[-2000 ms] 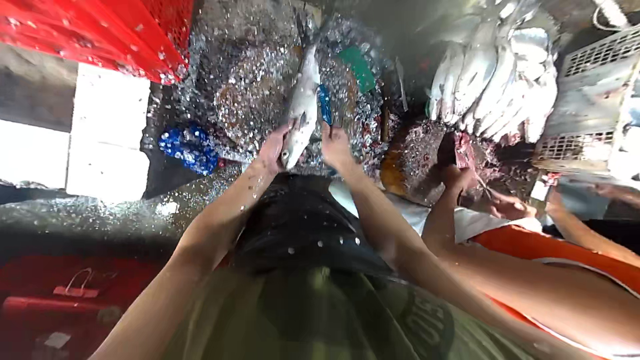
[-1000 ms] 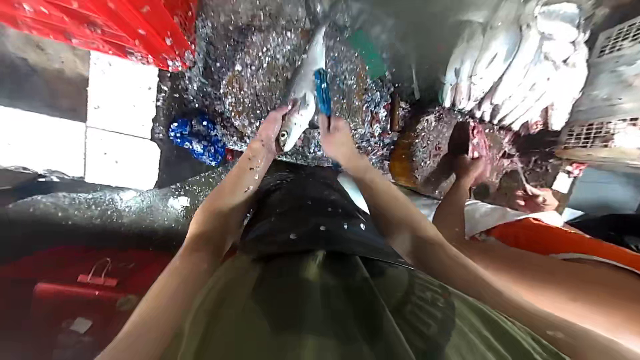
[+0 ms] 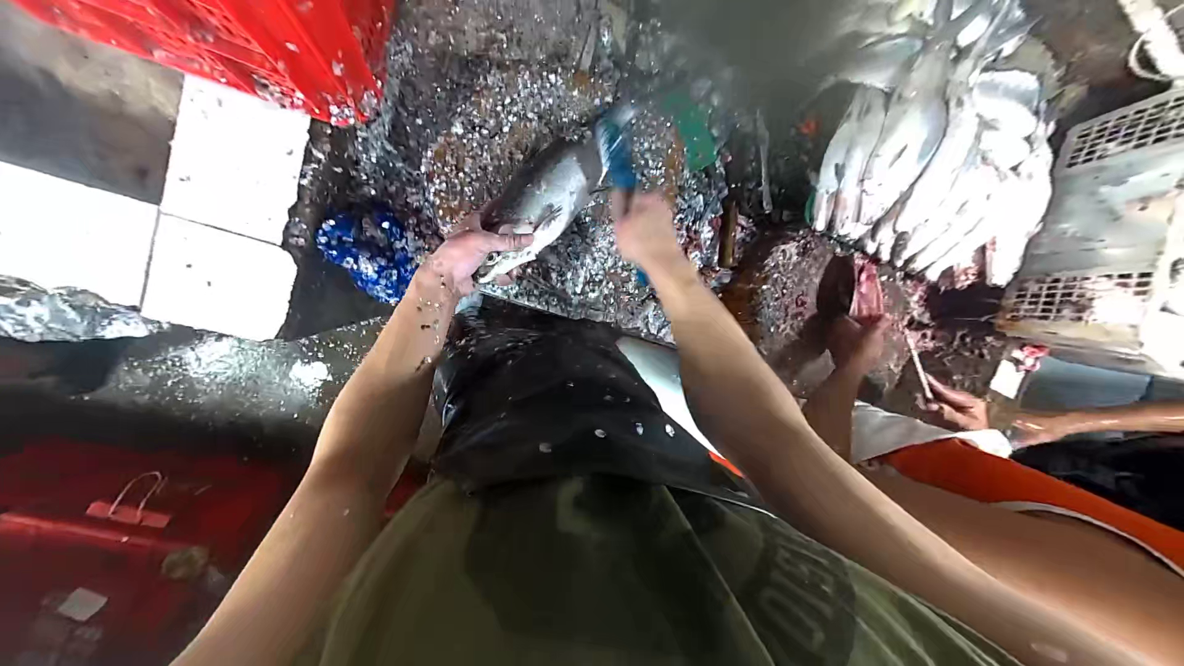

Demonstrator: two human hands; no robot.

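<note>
A silvery fish (image 3: pixel 560 180) lies slantwise on a round board (image 3: pixel 499 116) thick with loose scales. Around its head end, near my apron, my left hand (image 3: pixel 474 252) is closed. My right hand (image 3: pixel 643 227) grips the handle of a blue tool (image 3: pixel 614 148), which looks like a fish scaler and is blurred. The tool's head is at the fish's far part, on its right side. The tail end is blurred and partly hidden by the tool.
A red plastic crate (image 3: pixel 314 46) stands at upper left, a blue scale-covered bundle (image 3: pixel 368 252) left of the board. Many pale fish (image 3: pixel 934 157) are piled at right beside a white crate (image 3: pixel 1115 213). A co-worker's hands (image 3: pixel 856 344) hold cut fish and a knife (image 3: pixel 919 365) at right.
The fish has turned from nearly upright in the view to a slant, its tail end now farther right. My right hand has moved the blue tool away from my body.
</note>
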